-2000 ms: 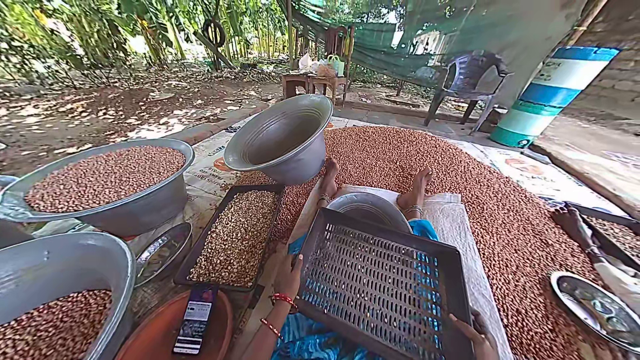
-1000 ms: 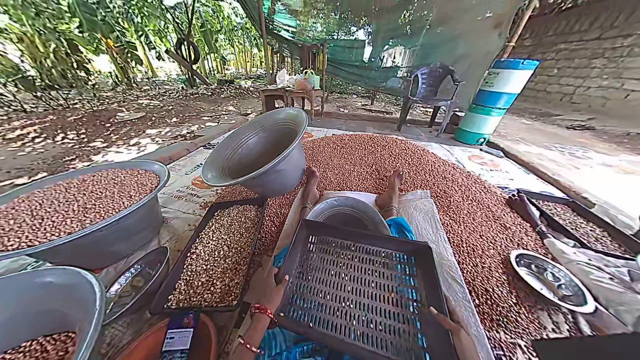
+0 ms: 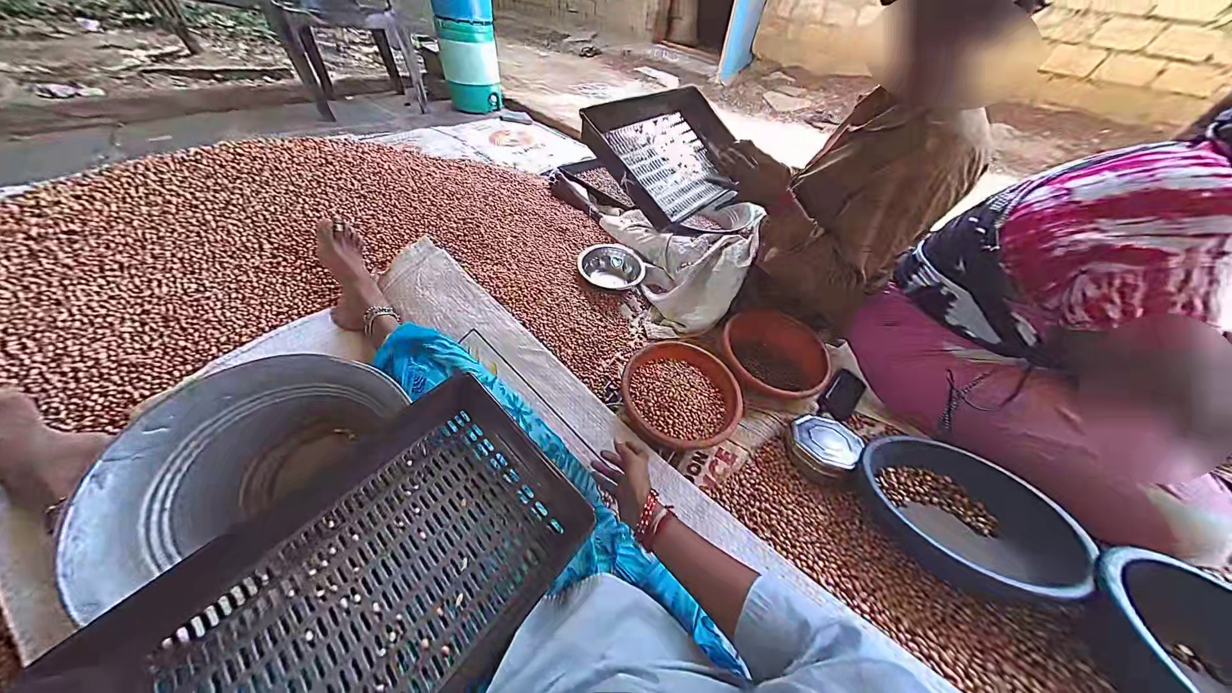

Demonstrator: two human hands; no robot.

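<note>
A dark plastic slotted tray (image 3: 385, 549) with a few pale nuts scattered on its grid lies tilted over my lap, its far left part above a round metal basin (image 3: 192, 433). My right hand (image 3: 628, 479), with red bangles at the wrist, is off the tray's right side, fingers apart and holding nothing. Close beyond it stands a clay bowl (image 3: 677, 397) filled with reddish-brown nuts. My left hand is outside the view. Past my feet spreads a large heap of the same nuts (image 3: 221, 241).
One person (image 3: 866, 192) at the right holds a similar slotted tray (image 3: 664, 154); another person (image 3: 1078, 269) bends nearer. Between us are a second clay bowl (image 3: 776, 353), a metal tin (image 3: 825, 444), a dark phone (image 3: 842, 393), a steel bowl (image 3: 611, 267) and a grey tub (image 3: 982, 520).
The view has swung far to the right, bringing two people into sight. My right hand has let go of the slotted tray's edge. My left hand, on the tray before, is out of view.
</note>
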